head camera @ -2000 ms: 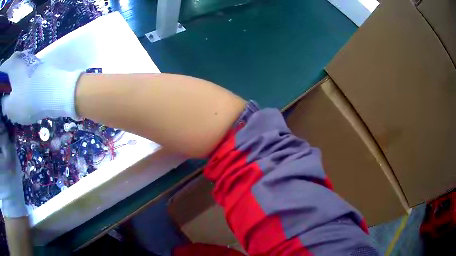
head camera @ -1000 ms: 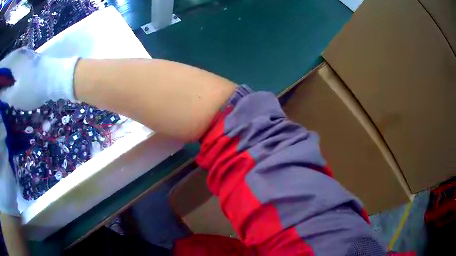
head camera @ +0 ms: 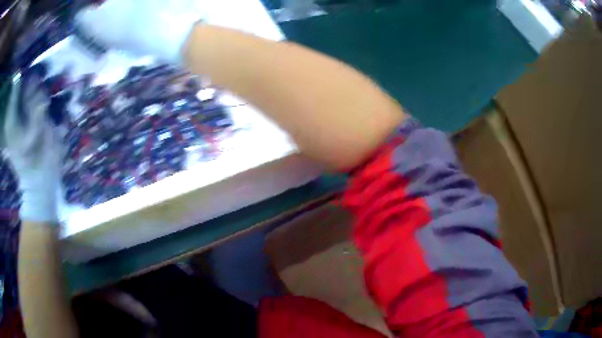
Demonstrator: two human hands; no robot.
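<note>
A white foam box holds a heap of small dark blue circuit boards with red wires and white discs. My right hand, in a white glove, is over the back of the box, blurred at the top of the picture; its fingers and anything in them cannot be made out. My left hand, also white-gloved, is at the box's left edge, upright and blurred. Dark pieces lie close to its fingers; whether it grips any cannot be told.
The green bench top extends behind and right of the box. A large open brown cardboard box stands at the right, with another cardboard part below the bench edge. A white strip is at the upper right. More wired parts lie at the upper left.
The view has shifted, so the foam box sits further right. My left hand now shows more fully at the box's left side. My right hand appears higher, further from the left edge.
</note>
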